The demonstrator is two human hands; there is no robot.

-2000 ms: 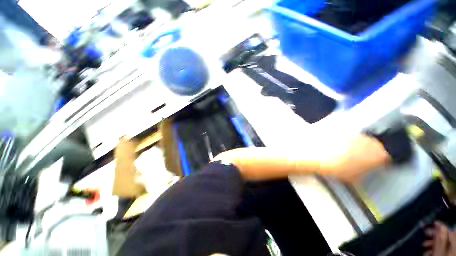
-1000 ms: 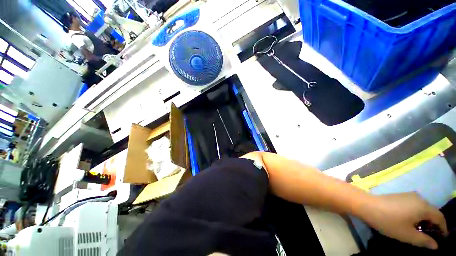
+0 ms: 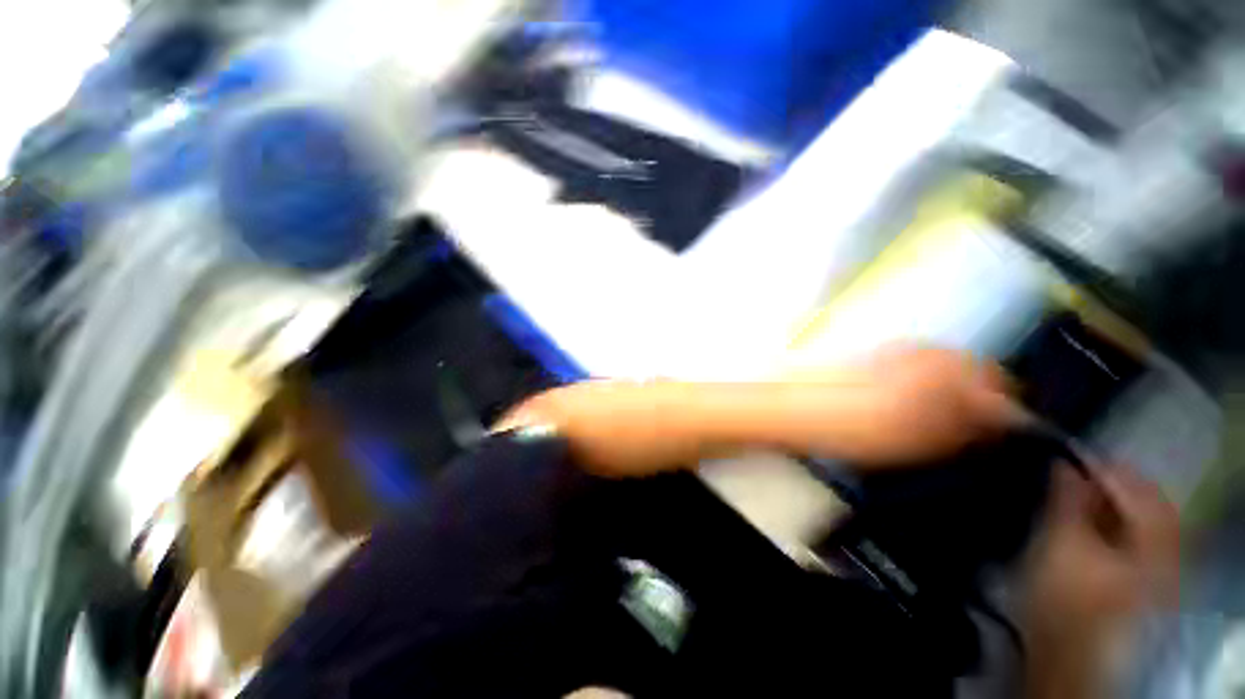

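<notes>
The frame is strongly blurred. My left hand (image 3: 942, 403) reaches in from the left, over the sewing area, with its fingertips at a black fabric piece (image 3: 1079, 366) that shows a thin silvery line. My right hand (image 3: 1113, 539) is at the lower right, with its fingers closed around a dark edge of the same black fabric. The two hands are close together. Blur hides the exact finger grip and any zipper slider.
A blue crate (image 3: 751, 55) stands at the top, with black zippered pieces (image 3: 635, 171) beside it. Yellow tape (image 3: 901, 260) edges the sewing area. A blue round fan (image 3: 301, 184), a dark bin (image 3: 410, 348) and a cardboard box (image 3: 328, 458) are at left.
The view has swung, so the crate, fan and bin sit further left. My right hand now shows at the lower right. The black piece is now seen between and above the hands.
</notes>
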